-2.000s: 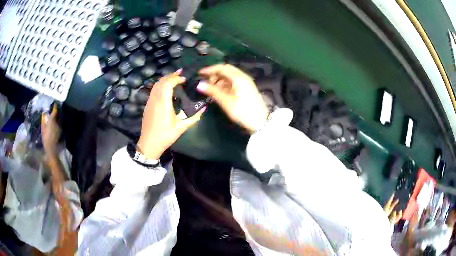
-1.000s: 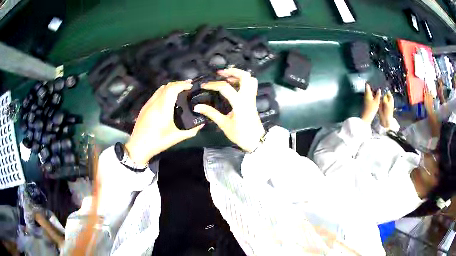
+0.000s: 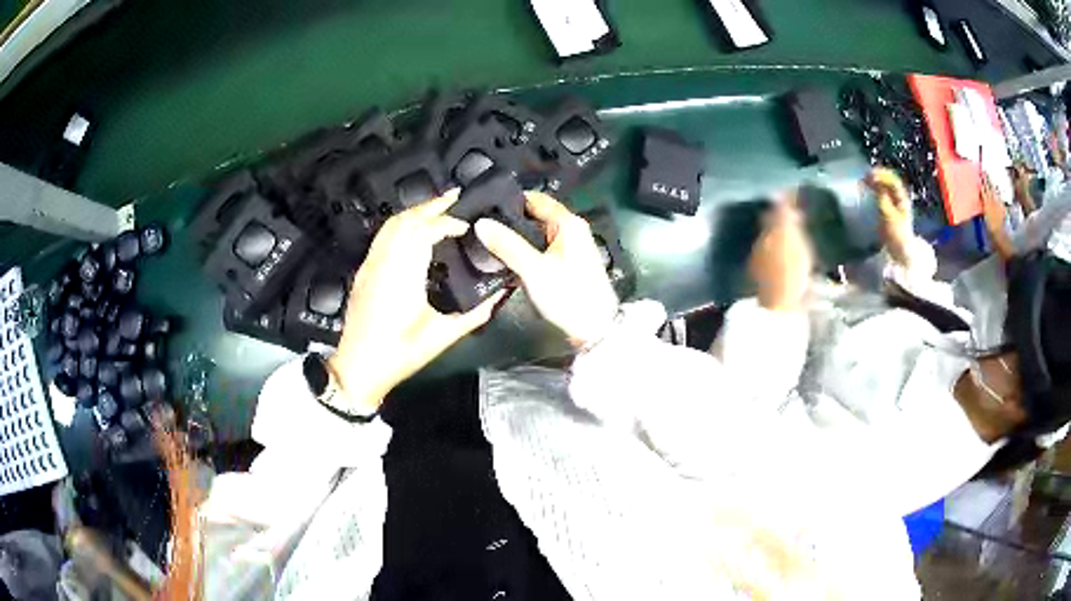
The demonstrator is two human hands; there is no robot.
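A black plastic housing [image 3: 476, 282] with small white marks along its near edge is held between both hands in front of my chest. A domed cap [image 3: 490, 252] shows in its middle. My left hand [image 3: 405, 294] grips the housing's left side, thumb along the near edge. My right hand [image 3: 552, 264] holds its right side, with the thumb pressed on the cap. Piled housings [image 3: 257, 244] lie just beyond and to the left, several showing domed caps. The hands hide part of the held housing. A loose heap of glossy black caps [image 3: 88, 340] lies at the left.
A white parts tray [image 3: 26, 405] is at the far left. Single housings [image 3: 669, 174] lie right of the pile. Units with white labels [image 3: 572, 26] sit on the green conveyor beyond. A neighbour's hands [image 3: 785, 252] move at the right, near small black parts and a red tray [image 3: 947, 141].
The right thumb has moved onto the cap in the held housing, which was an open dark recess before. The housing is tilted differently. The neighbour's hands at the right have lifted and spread apart.
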